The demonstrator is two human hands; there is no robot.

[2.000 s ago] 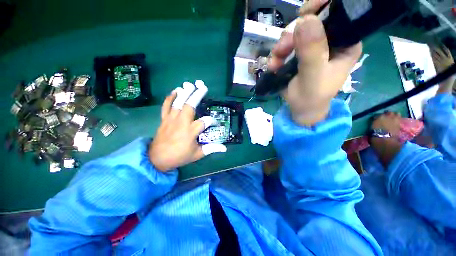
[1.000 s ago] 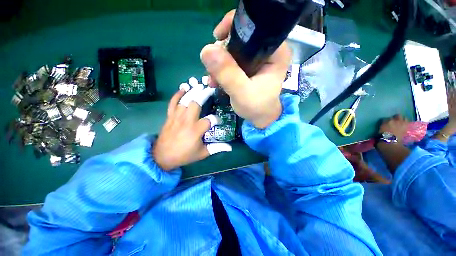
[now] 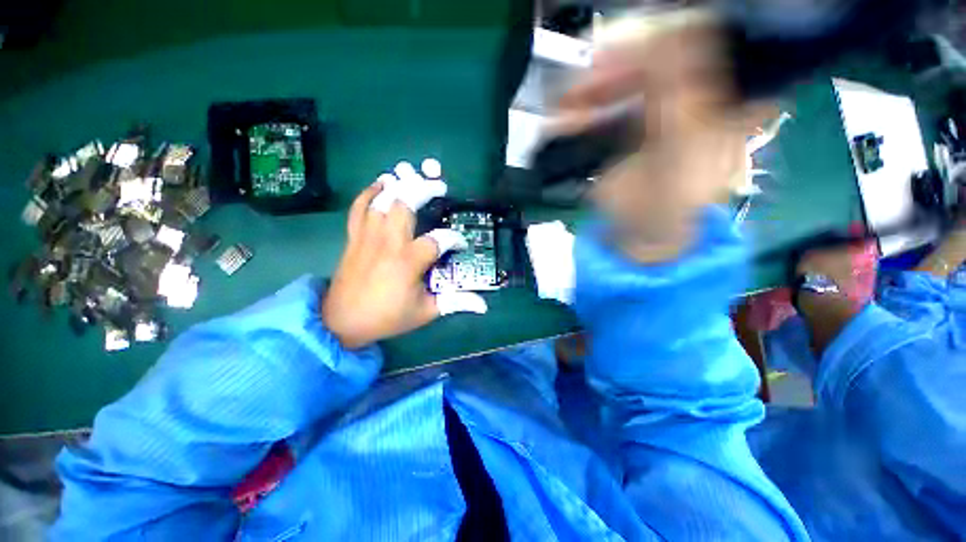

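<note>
My left hand [image 3: 387,265], with white finger cots, holds the near black housing [image 3: 512,249] on the green mat. A green circuit board [image 3: 472,252] lies inside it under my fingertips. My right hand [image 3: 667,116] is blurred and raised at the screw feeder, gripping the black electric screwdriver [image 3: 816,42]. The screwdriver's tip is too blurred to make out. A white plate [image 3: 551,260] lies just right of the housing. A second black housing [image 3: 225,159] with a green board [image 3: 278,160] sits further left, untouched.
A loose pile of metal-and-white modules [image 3: 117,238] lies at left. The pale screw feeder [image 3: 526,122] stands beyond the work, partly hidden by my right hand. At right are a white tray [image 3: 884,159] with dark parts and another person's hand and sleeves.
My right hand with the screwdriver has moved from over the near housing back up and right to the feeder, uncovering the board and white plate. My left hand has barely moved.
</note>
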